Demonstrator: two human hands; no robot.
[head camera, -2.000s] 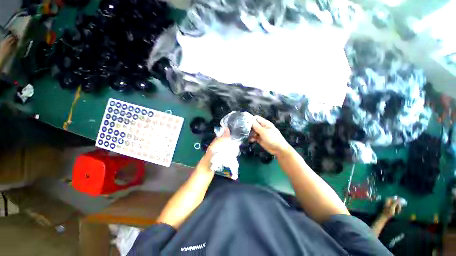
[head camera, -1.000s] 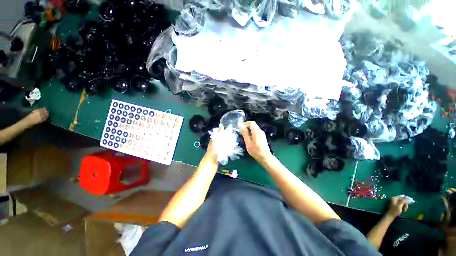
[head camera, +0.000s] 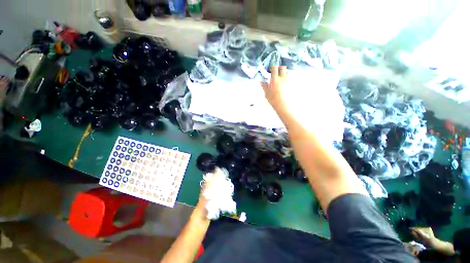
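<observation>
My left hand (head camera: 209, 181) is closed on a crumpled white cloth (head camera: 220, 195) near the bench's front edge. My right hand (head camera: 275, 88) is stretched over the large white sheet (head camera: 227, 97), its fingertips at a clear wrapped dome (head camera: 271, 59) on the far edge. Whether the fingers grip it cannot be told. More wrapped domes (head camera: 204, 70) line that edge. Glossy black dome housings (head camera: 253, 179) lie loose in front of the stack. A white sticker sheet (head camera: 146, 171) with rows of dark rings lies left of my left hand.
A heap of black housings (head camera: 126, 82) lies at the back left, and wrapped ones (head camera: 391, 131) at the right. A red stool (head camera: 87, 213) stands below the green bench (head camera: 180, 138). Another person's hand (head camera: 425, 236) is at the lower right. A bottle (head camera: 312, 19) stands on the ledge.
My right hand has moved from beside my left hand to the far edge of the white sheet. The clear, dome-like piece is gone from my left hand; the cloth remains. The view has shifted.
</observation>
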